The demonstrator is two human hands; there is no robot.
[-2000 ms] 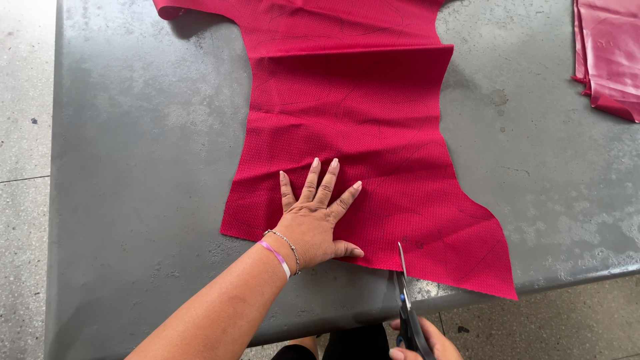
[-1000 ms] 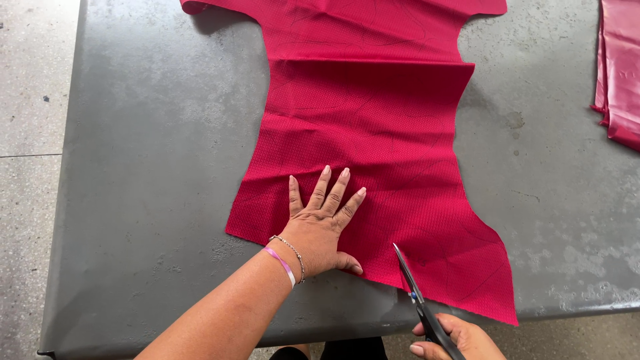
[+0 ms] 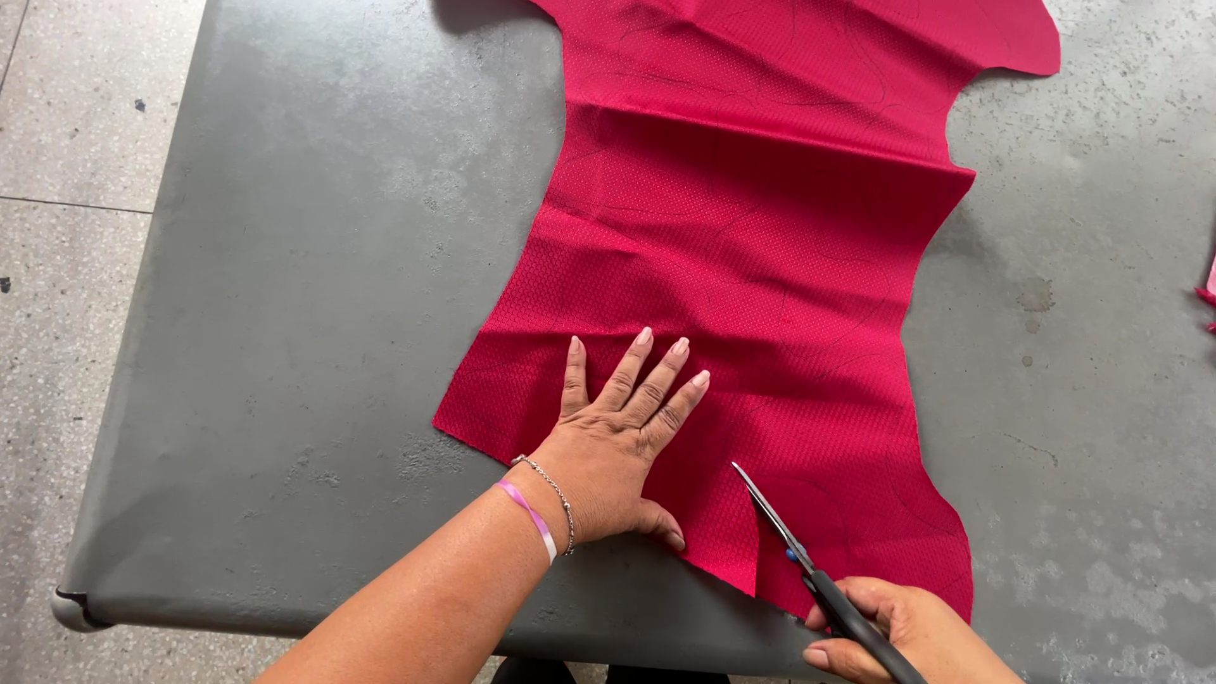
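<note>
A large piece of red textured fabric with faint drawn curved lines lies creased on the grey table. My left hand rests flat on its lower part, fingers spread, the thumb near the fabric's lower edge. At the lower right, my right hand grips black-handled scissors, whose blades point up and left into the fabric. A slit runs up from the lower edge to the blades. The lower blade is hidden under the cloth.
The grey table has a rounded near edge and left corner. Speckled floor tiles show at the left. A bit of red material sits at the right border. Dark shapes show below the near edge.
The scissors have moved farther into the fabric from its lower edge, and a slit now shows behind the blades. My left hand stays spread on the fabric. The view has shifted.
</note>
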